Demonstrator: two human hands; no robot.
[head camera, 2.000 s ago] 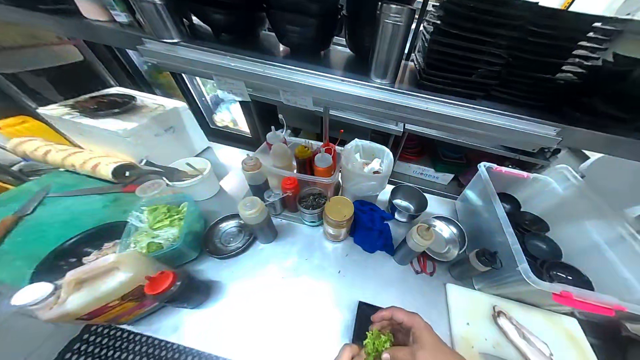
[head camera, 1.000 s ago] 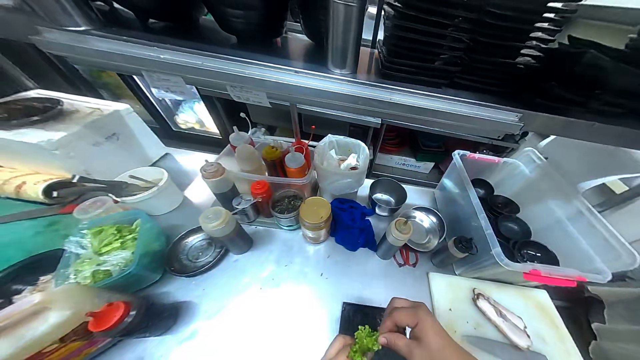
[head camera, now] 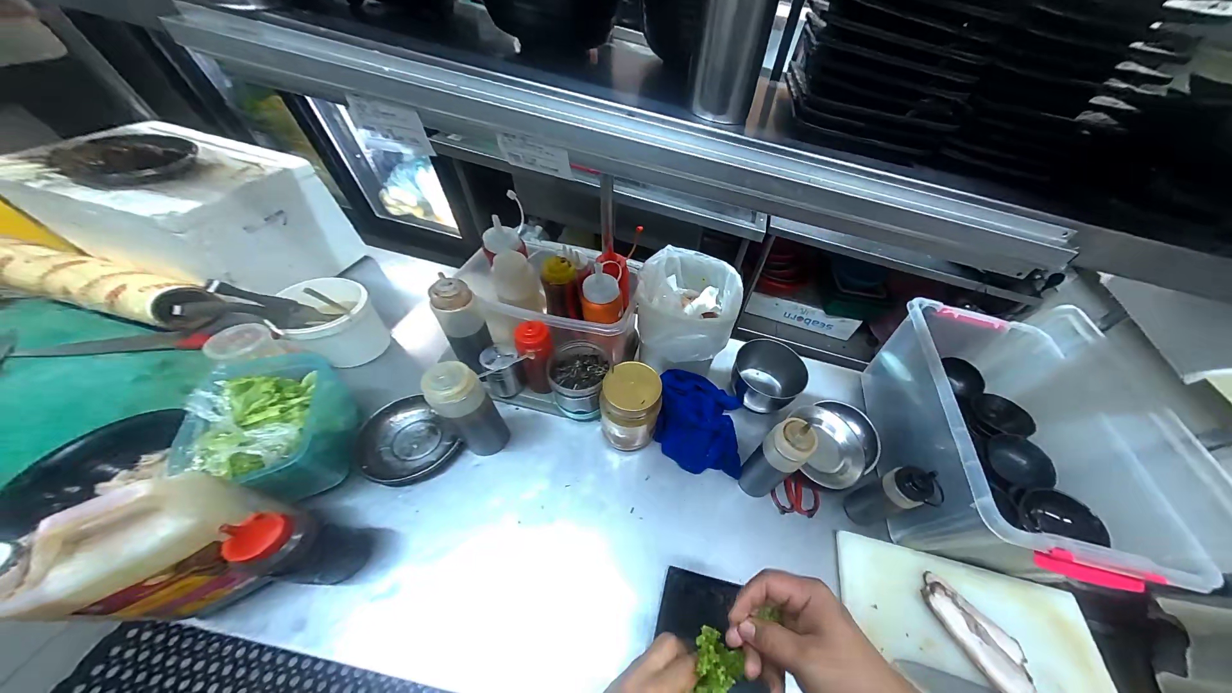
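Green leafy lettuce is held between my two hands near the bottom edge, over a black rectangular plate. My right hand pinches the leaf with thumb and fingertips. At the lower left of the leaf, my left hand has its fingers closed on it and is partly cut off by the frame. Right of the hands, a piece of meat or fish lies on a white cutting board, beside a knife blade partly in view.
Squeeze bottles, a gold-lidded jar and a blue cloth stand or lie mid-counter. A teal tub of lettuce and a large jug are at left. A clear bin holding black bowls is at right; a steel shelf crosses above.
The fingers of my right hand have shifted on the lettuce, and both hands remain over the black plate. The view has turned somewhat.
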